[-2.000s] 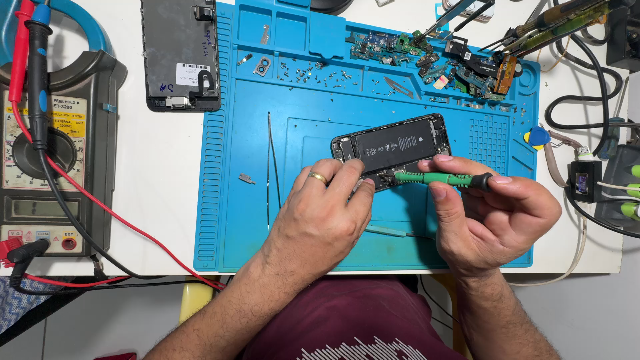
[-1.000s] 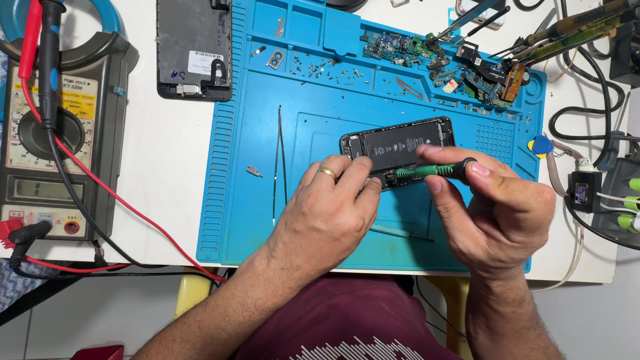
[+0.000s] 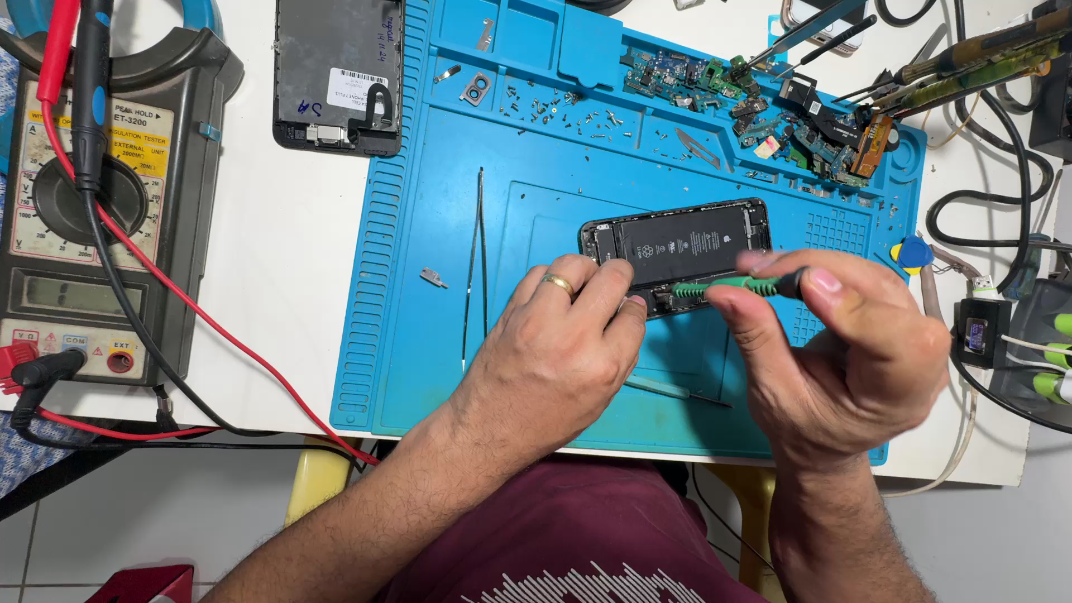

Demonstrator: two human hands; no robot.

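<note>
An opened smartphone with its black battery (image 3: 682, 243) showing lies tilted on a blue silicone repair mat (image 3: 553, 419). My left hand (image 3: 557, 352), a ring on one finger, rests on the phone's lower left edge and steadies it. Between the thumb and fingers of my right hand (image 3: 837, 335) is a green screwdriver (image 3: 737, 287) with a black end cap, its tip side pointing left over the phone's lower edge. The tip itself cannot be made out. Tweezers (image 3: 475, 268) and a small metal part (image 3: 434, 278) lie left of the phone. A thin light-blue tool (image 3: 662, 387) lies below it.
A clamp multimeter (image 3: 84, 218) with red and black leads stands at the left. A phone screen assembly (image 3: 339, 75) overlaps the mat's upper left edge. Loose screws (image 3: 578, 113) and circuit boards (image 3: 712, 79) fill the mat's upper trays. Cables and a USB tester (image 3: 980, 332) are at the right.
Both hands stay at the phone, the left on its edge and the right with the green screwdriver. The fingers of the right hand have shifted a little around the cap. The view has moved slightly.
</note>
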